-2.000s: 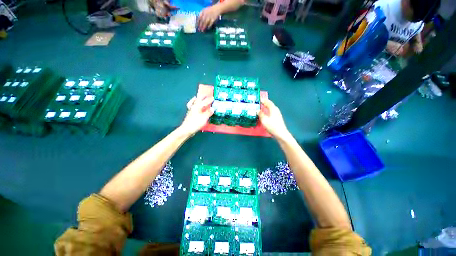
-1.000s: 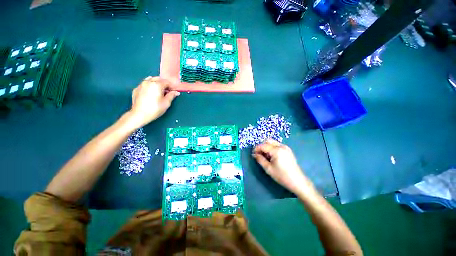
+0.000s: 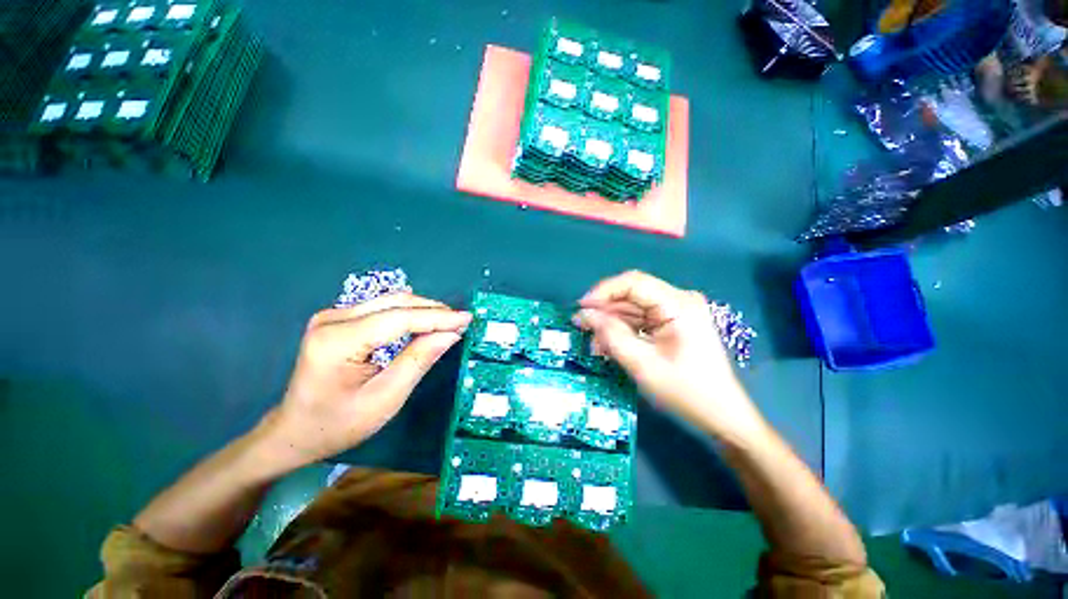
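Note:
A green PCB panel (image 3: 539,410) with three rows of white-marked units lies in front of me. My left hand (image 3: 369,363) is at its upper left corner, thumb and fingertips close together. My right hand (image 3: 656,339) is over its upper right part, fingertips pinched and covering the top right unit. Whether either hand holds a small component cannot be seen. The left component pile (image 3: 372,284) is partly hidden behind my left hand. The right component pile (image 3: 732,331) is partly hidden behind my right hand.
A stack of PCB panels (image 3: 597,105) sits on a pink pad (image 3: 494,123) beyond the working panel. More panels (image 3: 123,70) are stacked at upper left. A blue bin (image 3: 867,307) is at right, with clear plastic bags (image 3: 902,129) and a dark container (image 3: 791,35) above it.
My left hand has moved from the pink pad's edge to the panel's upper left corner. My right hand has moved from the right pile onto the panel. The view has shifted.

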